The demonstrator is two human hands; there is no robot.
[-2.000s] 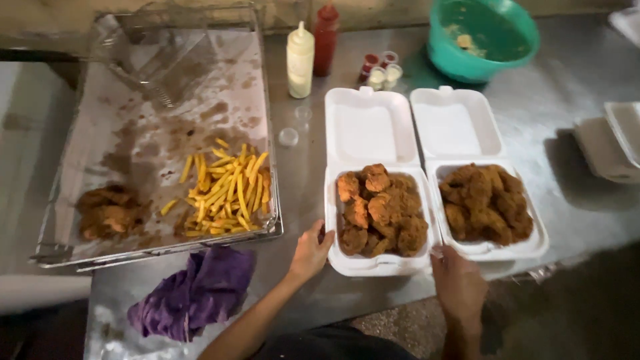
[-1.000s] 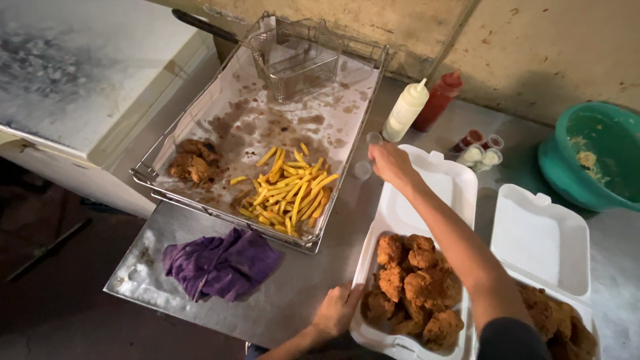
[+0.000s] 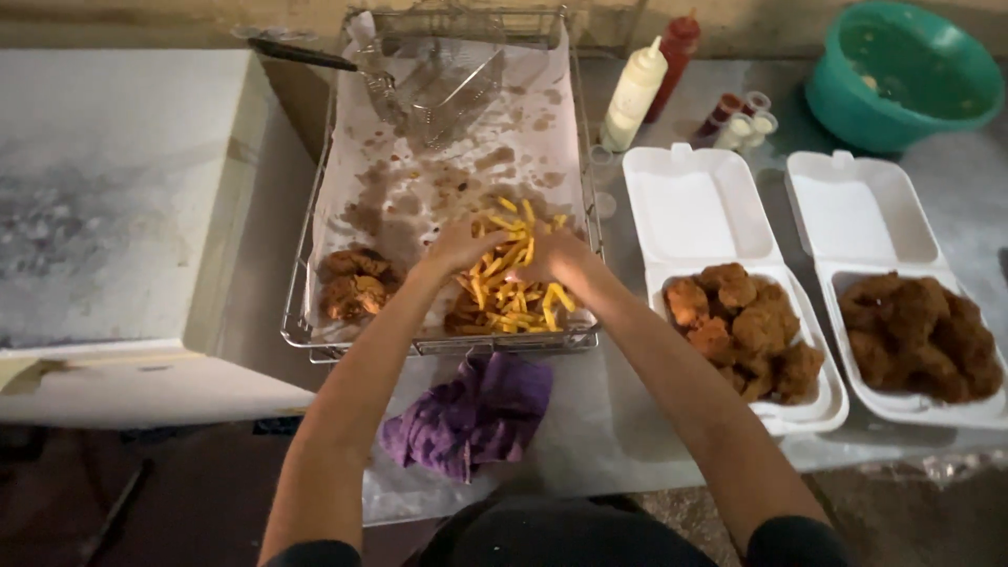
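Observation:
Both bare hands are in the paper-lined wire tray [image 3: 597, 260], at the pile of French fries [image 3: 512, 303]. My left hand [image 3: 465, 248] cups the fries from the left side, my right hand [image 3: 555, 256] from the right, with fries gathered between them. Fingertips of both are partly hidden by fries. Fried chicken pieces [image 3: 354, 283] lie at the tray's lower left. To the right, an open white foam container [image 3: 701, 205] holds fried chicken [image 3: 740, 331]; a second open foam container [image 3: 862, 209] beside it also holds fried chicken [image 3: 917, 335].
A black-handled wire fry basket [image 3: 441, 94] lies at the tray's back. A purple cloth [image 3: 472, 417] is in front. Behind the containers stand a cream sauce bottle [image 3: 634, 94], a red sauce bottle [image 3: 677, 59], small sauce cups [image 3: 736, 130] and a green bowl [image 3: 882, 118]. A white-topped unit [image 3: 118, 197] is left.
My left hand has left the near foam container and my right hand has come away from beside the bottles; both are now among the fries, some lifted between them. The view has shifted.

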